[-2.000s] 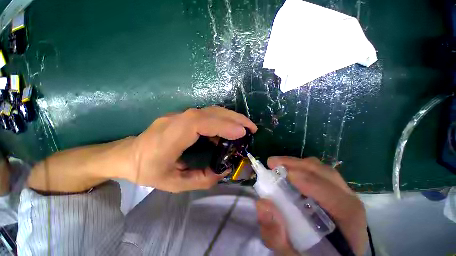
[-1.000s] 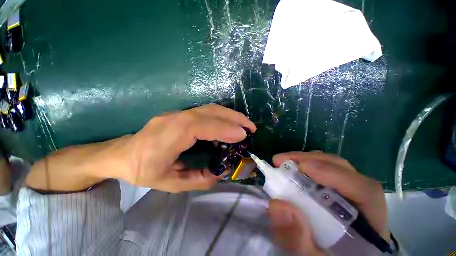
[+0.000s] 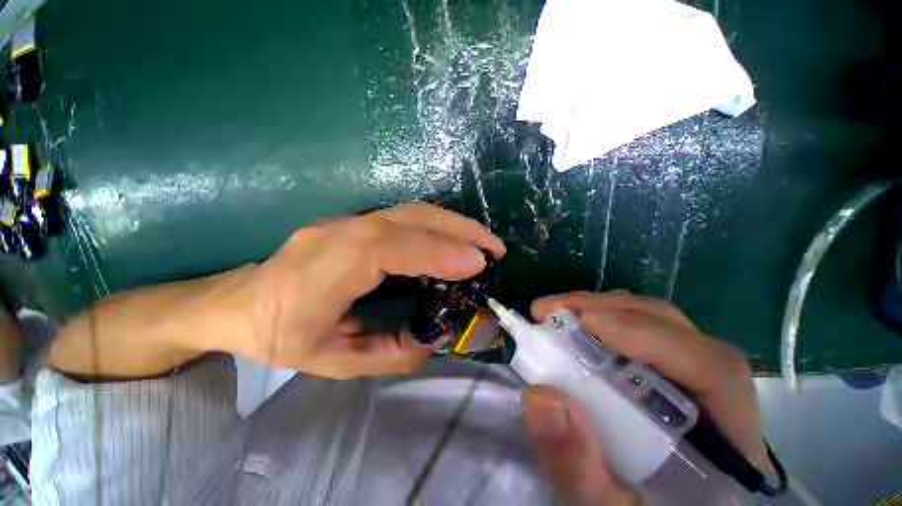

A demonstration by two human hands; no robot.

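My left hand (image 3: 346, 292) holds a glossy black electronic unit (image 3: 450, 301) between thumb and fingers, its open side with circuit parts facing right. A pouch battery (image 3: 480, 333) with a yellow tape edge hangs at the unit's lower right. My right hand (image 3: 643, 385) holds the white glue syringe (image 3: 584, 385) like a pen. The syringe's pale dispensing tip (image 3: 496, 308) is at the unit's inside edge; whether it touches is too small to tell. The trigger switch (image 3: 648, 390) sits on the barrel side with a black cable. No adhesive can be made out on the unit.
A white paper scrap (image 3: 633, 84) lies on the glossy green bench (image 3: 218, 119). Black units with batteries (image 3: 28, 212) are piled at the far left. A clear curved air hose (image 3: 806, 277) is at right, near a dark box at the edge. Dried glue strings mark the bench.
Since two seconds ago the syringe has shifted slightly right and turned, showing more of the trigger switch. Since one second ago its tip has moved slightly left. My left hand has barely moved.
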